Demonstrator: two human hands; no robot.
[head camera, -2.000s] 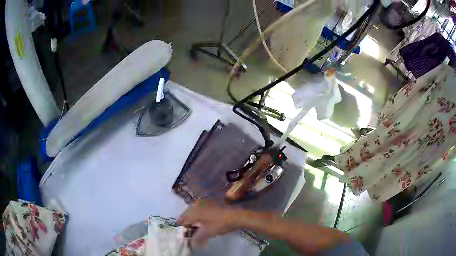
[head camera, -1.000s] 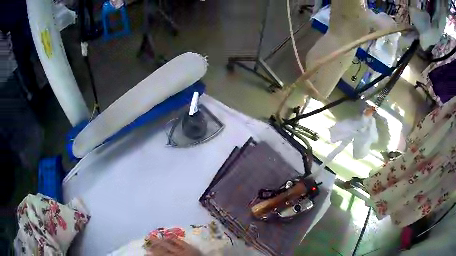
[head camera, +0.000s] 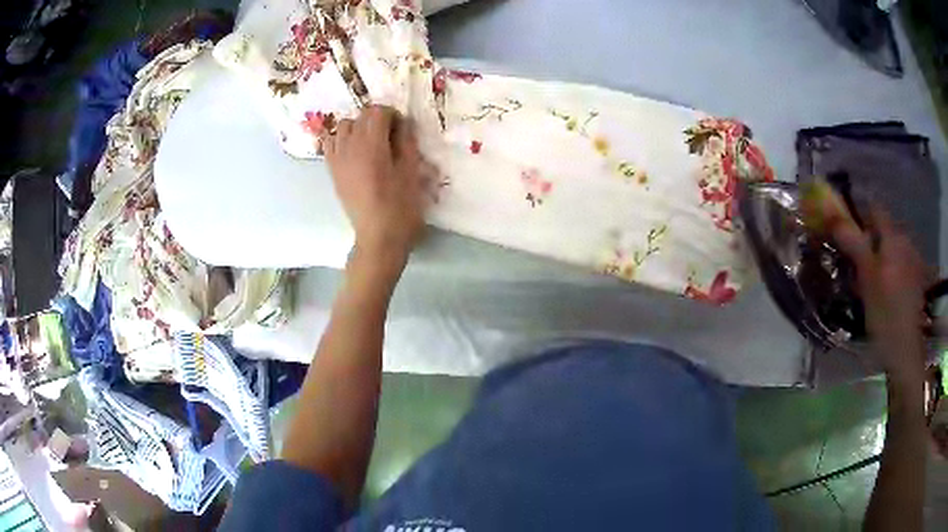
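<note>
A cream floral garment (head camera: 561, 171) lies on the white padded buck, with a long flat part reaching right and a bunched part at the upper left. My left hand (head camera: 379, 177) is on the garment where the flat part meets the bunched part; its fingertips are bent into the cloth. My right hand (head camera: 884, 275) holds the steam iron (head camera: 800, 260) by its handle. The iron is tilted, its pointed plate at the right end of the flat part. I cannot tell whether it touches the cloth.
A grey-purple folded pad (head camera: 873, 166) lies right, behind the iron. A dark iron-shaped plate (head camera: 858, 31) is at the top right. Heaped floral cloth (head camera: 135, 239) hangs at the buck's left end, with blue-white striped hangers (head camera: 224, 400) below it.
The view has swung down and left onto the garment and buck. The iron, earlier resting on the pad, is now in my right hand. My left hand is now on the cloth.
</note>
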